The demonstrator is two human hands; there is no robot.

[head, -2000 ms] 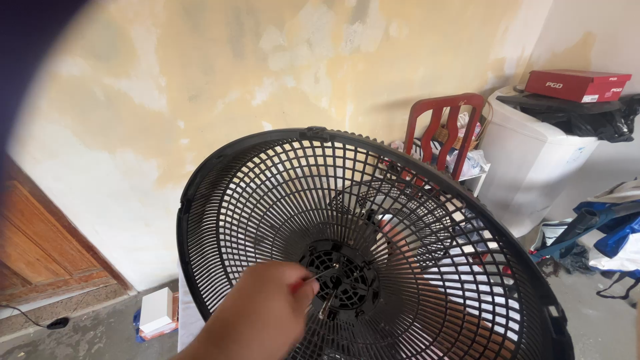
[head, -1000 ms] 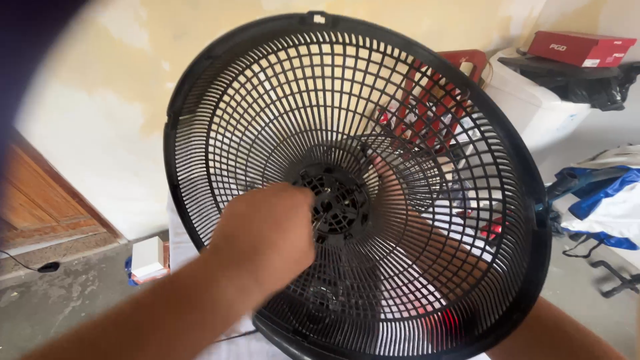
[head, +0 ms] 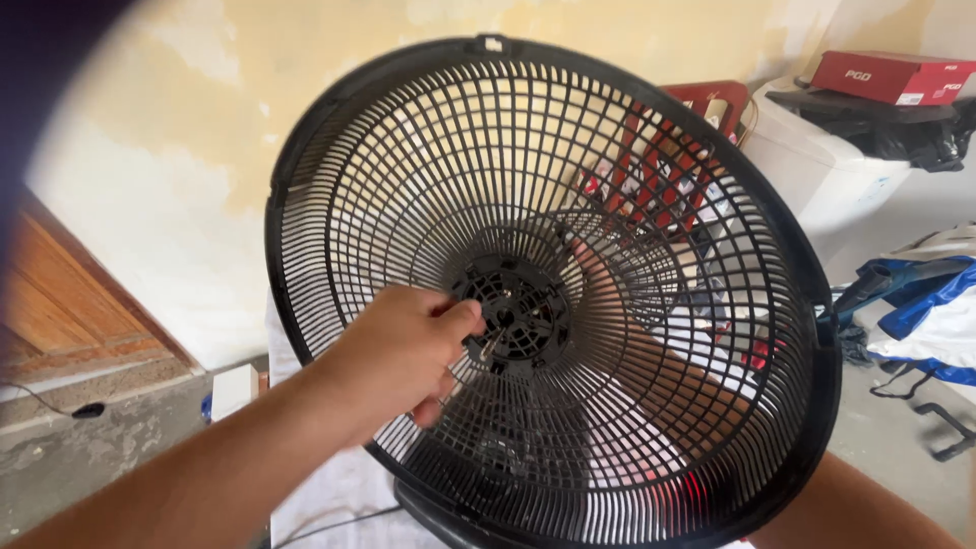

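Note:
A round black plastic fan grille point(head: 534, 427) stands tilted before me, its open mesh toward me. My left hand point(head: 412, 351) is at the left of its hub point(head: 511, 316), fingers closed around what looks like a small thin tool, mostly hidden, with a bit of red between thumb and finger. A thin metal piece point(head: 492, 343) shows beside the fingertips at the hub; whether it belongs to the tool is unclear. My right arm passes behind the grille, and my right hand point(head: 595, 263) shows through the mesh, near the hub; its grip is obscured. A black fan part point(head: 427, 511) lies below.
A white-covered surface point(head: 335, 503) is under the grille. Behind stand a red chair point(head: 717, 99) with items on it and a white appliance point(head: 808, 160) bearing a red box point(head: 877, 76). Blue-and-white bags point(head: 923, 320) lie at right. A wooden door point(head: 91, 305) and white box point(head: 235, 390) are left.
The grille has tipped up to face me more squarely since two seconds ago. My left hand stays by the hub, its wrist turned. My right forearm has come into view behind the grille.

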